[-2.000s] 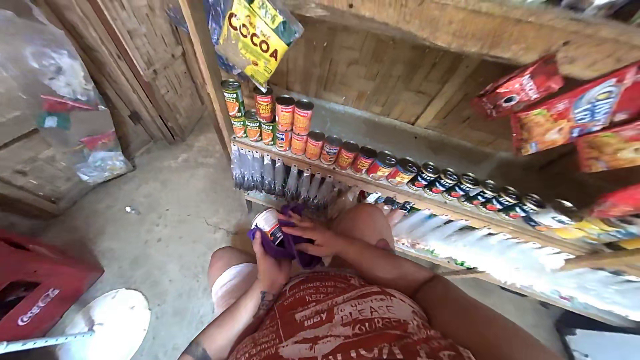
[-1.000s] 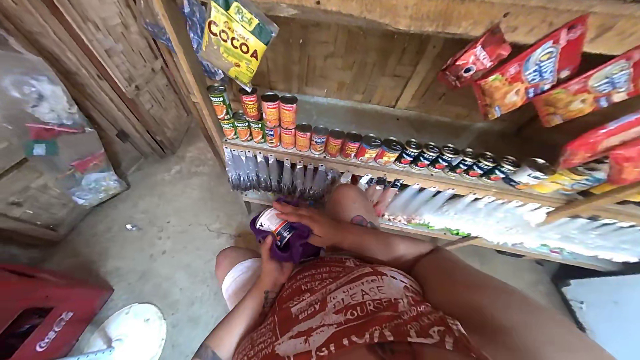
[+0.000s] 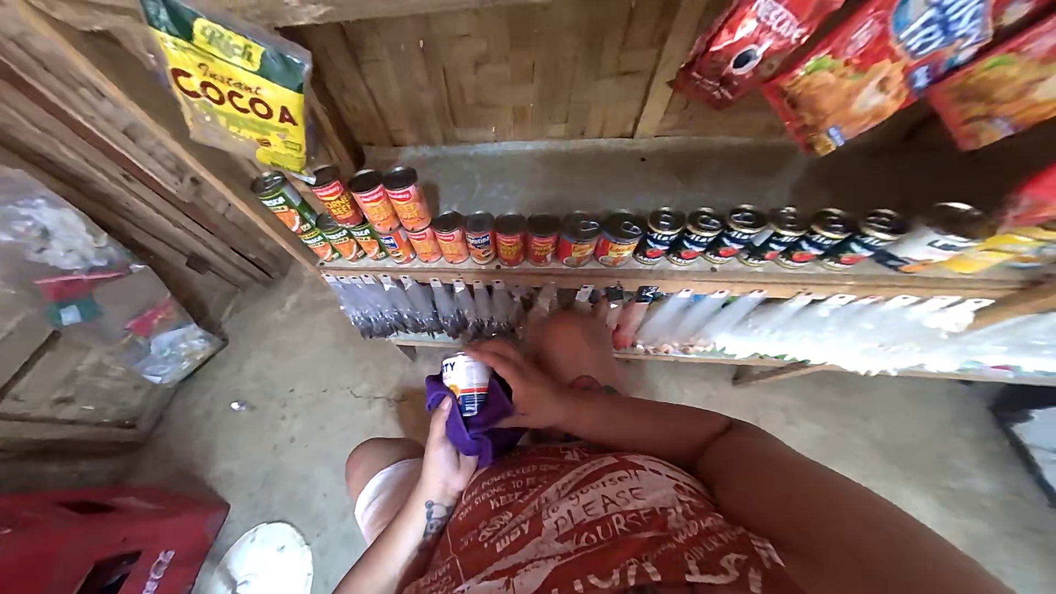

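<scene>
A white and blue labelled can (image 3: 467,384) rests in a purple cloth (image 3: 481,431) above my lap. My left hand (image 3: 448,452) grips the can's lower part through the cloth, its thumb along the near side. My right hand (image 3: 513,381) lies over the can's top and right side, with its fingers curled round the far rim. Part of the cloth is bunched beneath my right palm, and those fingertips are partly hidden. Beyond my hands, a row of food cans (image 3: 510,240) stands along a wooden shelf, with some stacked two high at its left end.
Small plastic packets (image 3: 445,307) hang from the shelf edge (image 3: 528,279) just beyond my knees. A cocoa pouch (image 3: 239,95) hangs upper left, red food packets (image 3: 866,74) upper right. A red crate (image 3: 107,536) and a round white object (image 3: 262,563) are at lower left.
The can has turned in my hands and stands more upright than one second ago. My right hand has shifted over its top and right side. The view has moved closer to the shelf.
</scene>
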